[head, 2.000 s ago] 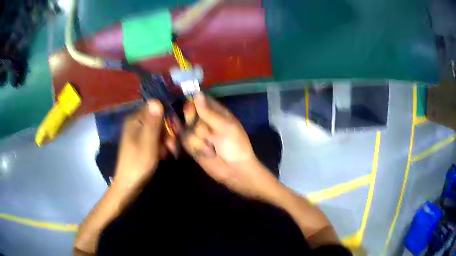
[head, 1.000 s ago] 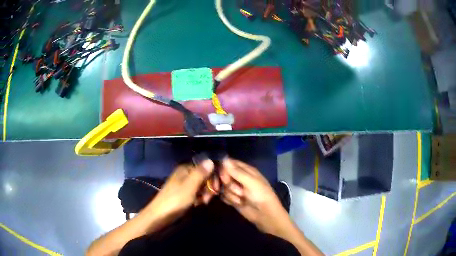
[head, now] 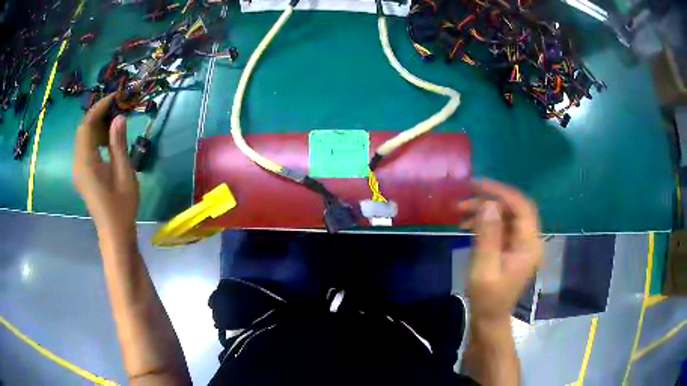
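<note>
My left hand (head: 107,162) is at the near edge of the left pile of wire harnesses (head: 147,68), thumb and fingers apart, fingertips at the wires; no firm grip shows. My right hand (head: 503,230) is over the right end of the red mat, slightly blurred, fingers bent and apart, with nothing seen in it. The black test connector (head: 340,215) and the white test connector (head: 379,211) lie side by side at the mat's front edge, with no harness seen plugged in. The white one hangs on yellow wires (head: 375,185).
Two cream test leads (head: 242,98) run from a white box (head: 324,6) at the back. A green label (head: 339,154) lies on the red mat (head: 422,173). A yellow clip (head: 197,217) sits at the mat's left end. Another harness pile (head: 520,56) lies back right. A grey bin (head: 576,275) stands below the bench.
My hands have parted from over the lap, the left to the left pile, the right to the mat's right end. The small harness between them is no longer seen there. The view has shifted.
</note>
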